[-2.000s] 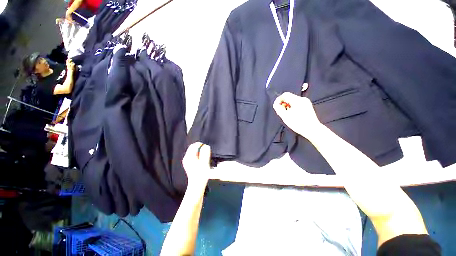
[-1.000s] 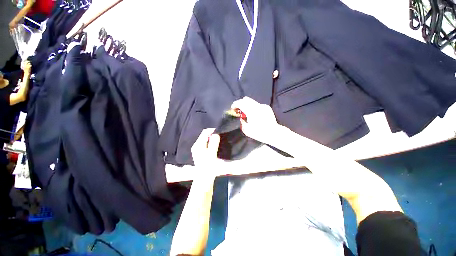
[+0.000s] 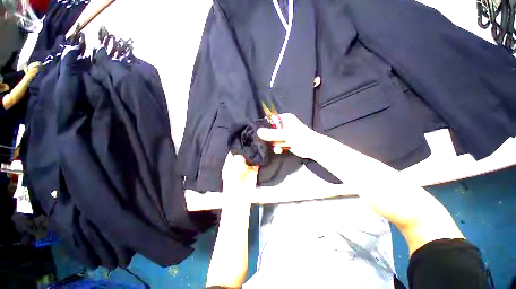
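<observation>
A navy jacket [image 3: 351,84] with white edging [image 3: 281,53] and a pale front button [image 3: 317,82] lies spread on the white table. My left hand [image 3: 240,169] holds a bunched part of the jacket, likely a cuff or hem, raised at its lower front. My right hand [image 3: 288,135] holds red-handled thread snips [image 3: 274,117], blades pointing up and away, beside the bunched cloth. The fingertips of my left hand are partly hidden by the cloth.
Several dark jackets [image 3: 102,152] hang at the left. Black hangers [image 3: 498,22] lie at the far right of the table. A person's arm [image 3: 22,87] shows at the left edge. The white table's edge [image 3: 334,195] runs before me above the blue floor [image 3: 486,209].
My left hand has moved from the jacket's lower left corner to its front and now holds bunched cloth. My right hand has come down and left to it, and the snips' blades now show.
</observation>
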